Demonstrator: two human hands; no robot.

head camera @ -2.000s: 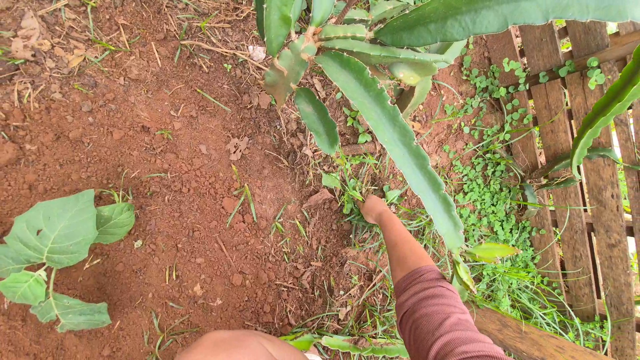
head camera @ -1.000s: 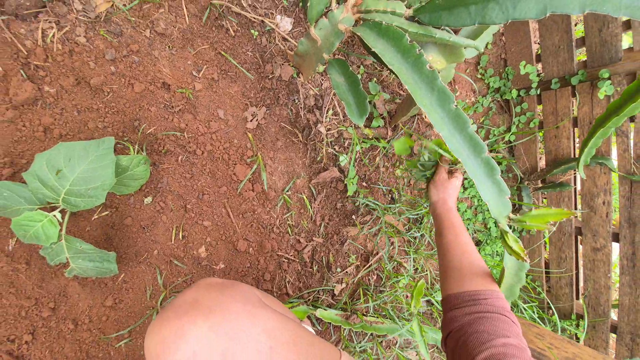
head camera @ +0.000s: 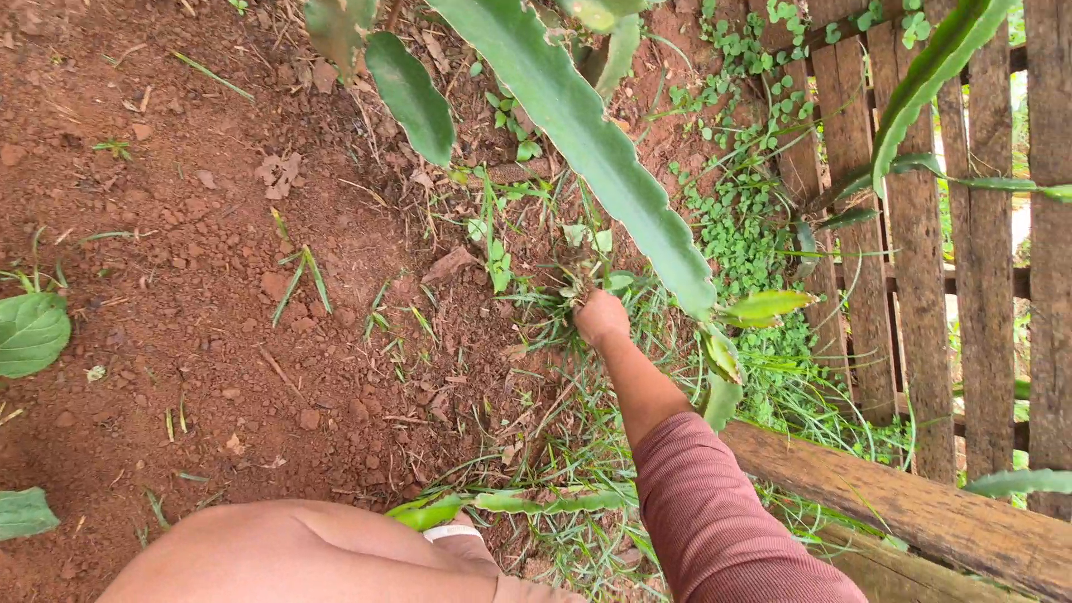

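My right hand, at the end of a maroon sleeve, is closed around a bunch of weeds low over the ground. Grass and small leafy weeds surround it. A long, scalloped dragon fruit cactus stem slants down from the top, its lower end to the right of the hand. Whether the weeds are still rooted cannot be told. My left hand is out of the frame.
Reddish bare soil lies on the left, with broad-leaved plant leaves at the edge. A wooden slat fence stands on the right, a wooden beam at lower right. My bent knee and a sandalled foot are at the bottom.
One second ago my right hand held greenery beside the cactus stem, farther right over the grass; now it is back lower and left among the weeds, closed on a bunch.
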